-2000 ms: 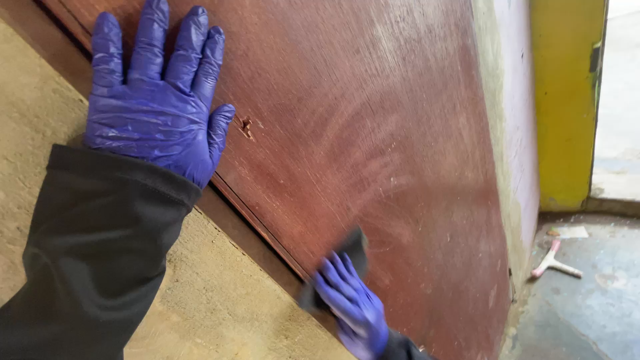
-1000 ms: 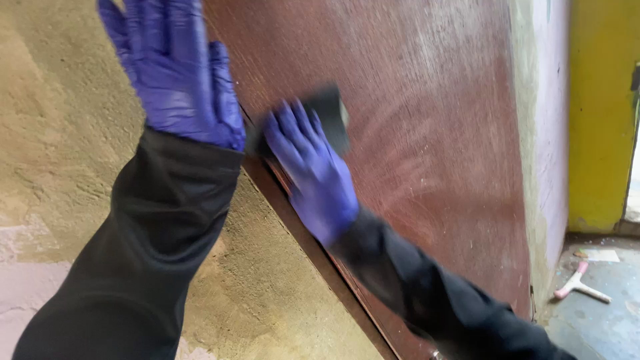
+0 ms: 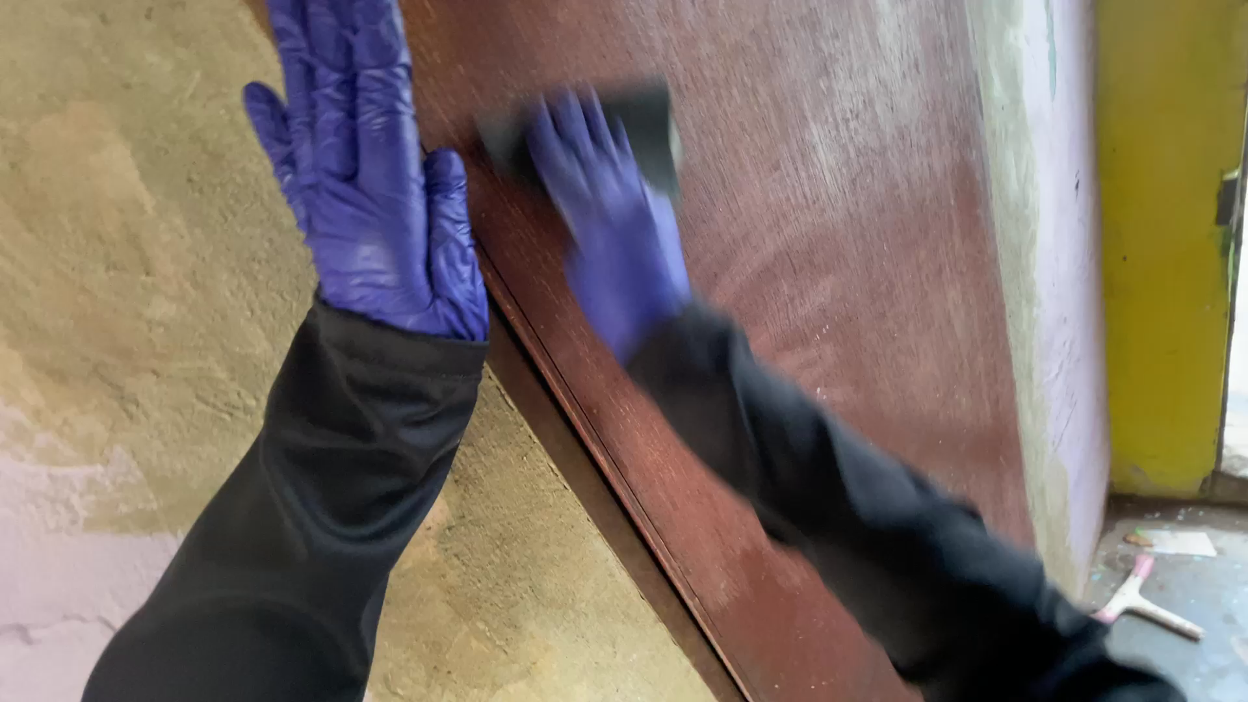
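Observation:
My left hand [image 3: 375,175], in a purple glove and black sleeve, rests flat with fingers extended at the edge of a reddish-brown wooden panel [image 3: 858,244], beside the plastered wall. It holds nothing. To its right my right hand [image 3: 614,214], gloved the same way and blurred, presses a dark sheet [image 3: 651,122], probably sandpaper, flat against the panel. The sheet sticks out on both sides of the fingers. Pale scuffs and streaks mark the panel's surface.
A rough plastered wall [image 3: 117,244] borders the panel on the left. Beyond its right side are a pale wall strip [image 3: 1068,292] and a yellow-painted surface [image 3: 1160,244]. A white and pink Y-shaped tool [image 3: 1136,597] lies on the grey floor [image 3: 1199,673] near a paper scrap [image 3: 1180,542].
My right hand has moved up along the panel with the dark sheet, from low near the panel's edge to beside my left hand. The view has shifted.

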